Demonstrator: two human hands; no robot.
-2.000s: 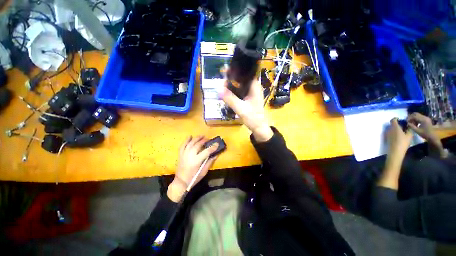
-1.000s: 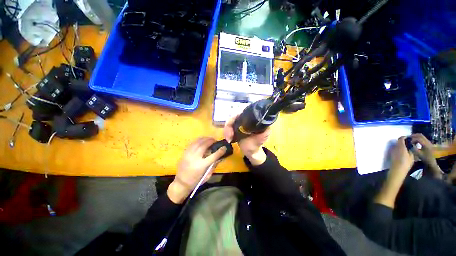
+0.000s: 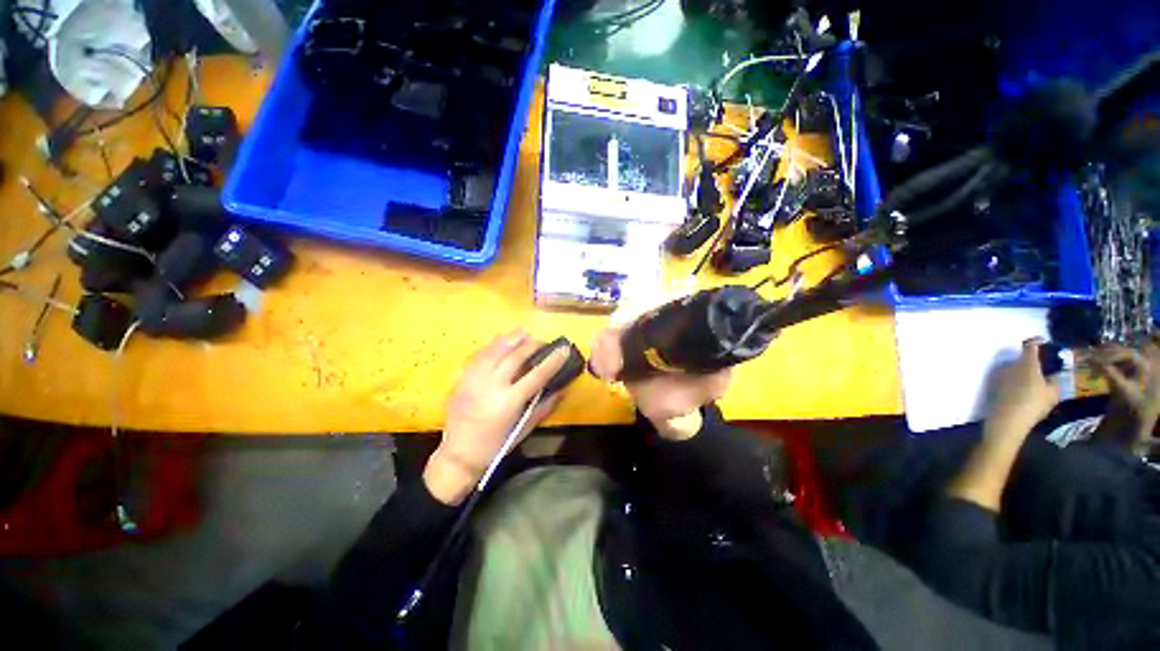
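Observation:
My left hand [image 3: 492, 404] holds a small black housing [image 3: 555, 366] just over the bench's front edge. A pale cable lead [image 3: 504, 448] runs from it down across my sleeve to a small plug [image 3: 410, 603]. My right hand [image 3: 668, 388] is shut on the black electric screwdriver [image 3: 693, 333], which is tilted almost flat. Its tip end points left at the housing's right side; whether they touch is hidden by my fingers. The white screw feeder [image 3: 611, 191] stands just behind, with small screws showing through its window.
A blue bin [image 3: 363, 238] of black parts stands behind left, another blue bin [image 3: 992, 301] right. Black units with leads [image 3: 165, 254] are piled far left; wired units [image 3: 763, 204] lie beside the feeder. A co-worker's hands [image 3: 1033, 388] work at right near a white sheet [image 3: 948, 369].
The screwdriver has come from over the feeder down to the housing's right side, and since the last frame it has tilted flatter, its rear end swinging right. My left hand keeps holding the housing.

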